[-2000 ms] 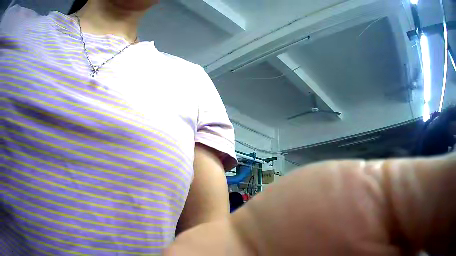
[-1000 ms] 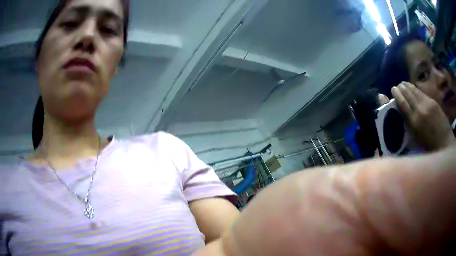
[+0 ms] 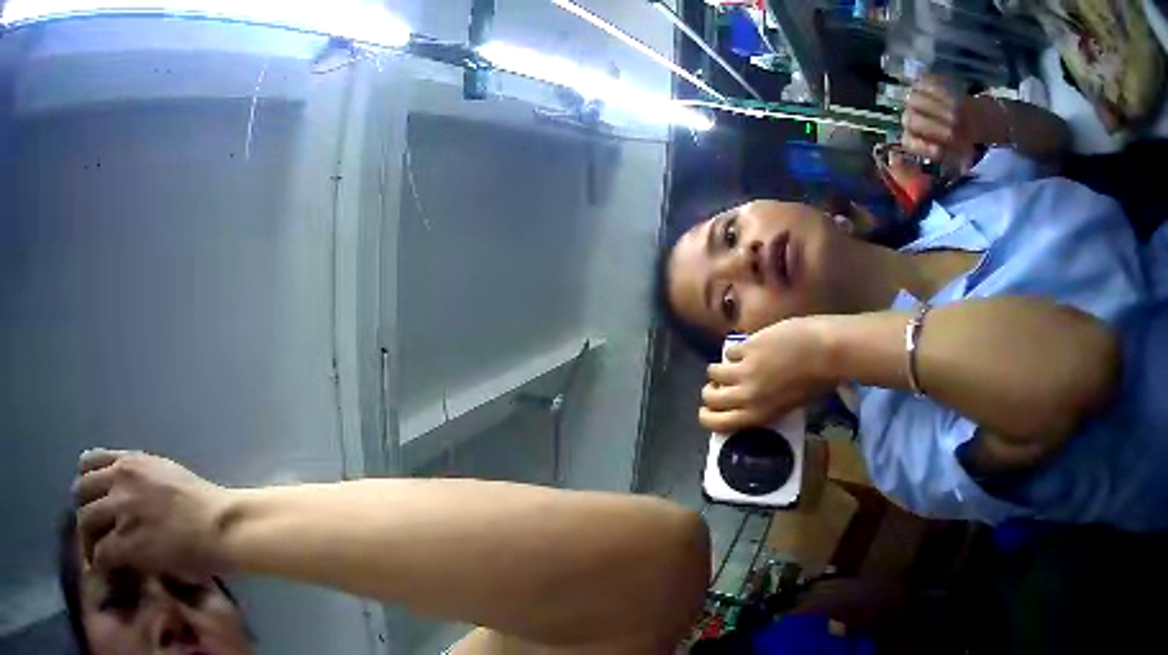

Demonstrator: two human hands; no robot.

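Neither my left hand nor my right hand can be made out as mine. The view is tilted sideways. A person in a light blue shirt (image 3: 1025,243) at the right grips a white camera-like device (image 3: 756,463) with a round black lens, near their head. That person's other hand (image 3: 932,122) is raised at the upper right. A bare forearm (image 3: 461,544) crosses the lower left, its closed hand (image 3: 147,514) at the forehead of a second person, whose face is cut off by the bottom edge.
Lit ceiling tubes (image 3: 576,87) run across the top. The pale ceiling (image 3: 512,256) fills much of the left and middle. A brown cardboard box (image 3: 820,518) is behind the device. A crowded bench or shelf area shows at the upper right, partly blurred.
The view has rolled and swung toward the person with the device. The large blurred palm and wrist have gone from the foreground. The striped-shirt person has dropped to the lower left, mostly out of view.
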